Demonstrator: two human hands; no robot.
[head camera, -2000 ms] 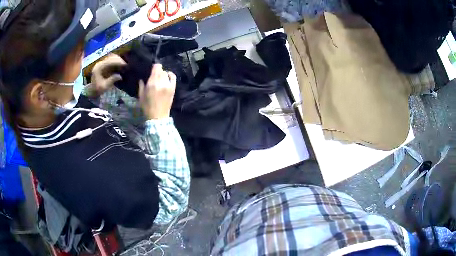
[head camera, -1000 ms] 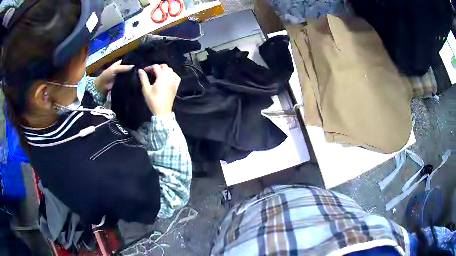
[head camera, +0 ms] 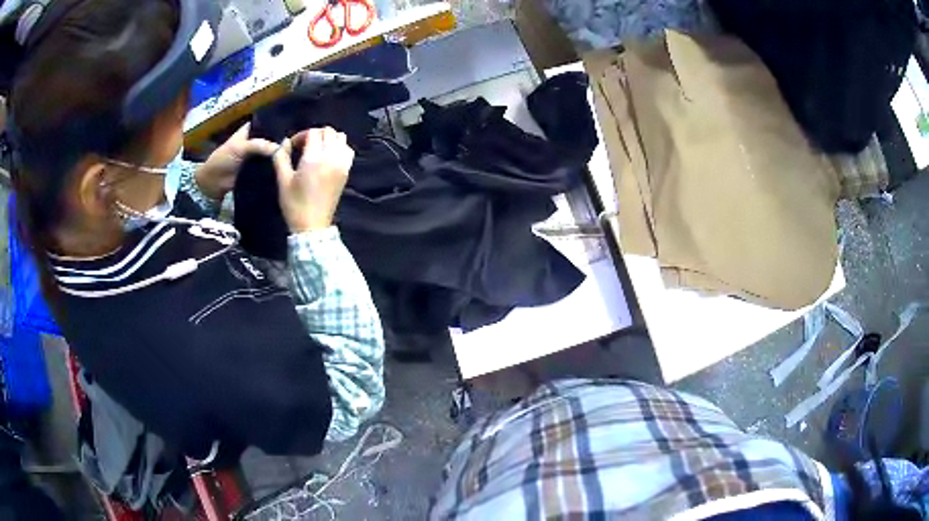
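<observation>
Neither of my hands is in view; my plaid garment shows at the bottom. Nearest in front of me, black cloth (head camera: 469, 229) lies bunched over a white-topped board (head camera: 550, 331). A stack of khaki cut panels (head camera: 733, 183) with a curved edge lies on another white board (head camera: 693, 336) to the right. A seated coworker's hands hold part of the black cloth at the left, fingertips close together. Orange-red scissors (head camera: 341, 20) lie on the machine table at the top.
The coworker (head camera: 173, 336) in a black vest sits at the left. A black cloth heap (head camera: 825, 61) and greyish fluffy cloth (head camera: 626, 20) are at the top right. Pale fabric strips (head camera: 840, 377) lie on the floor at the right, and thread ends (head camera: 346, 473) at the bottom left.
The dark-bladed tool seen in the coworker's hand two seconds ago no longer shows there. The coworker's hands have drawn together on the black cloth, and the head has shifted slightly right.
</observation>
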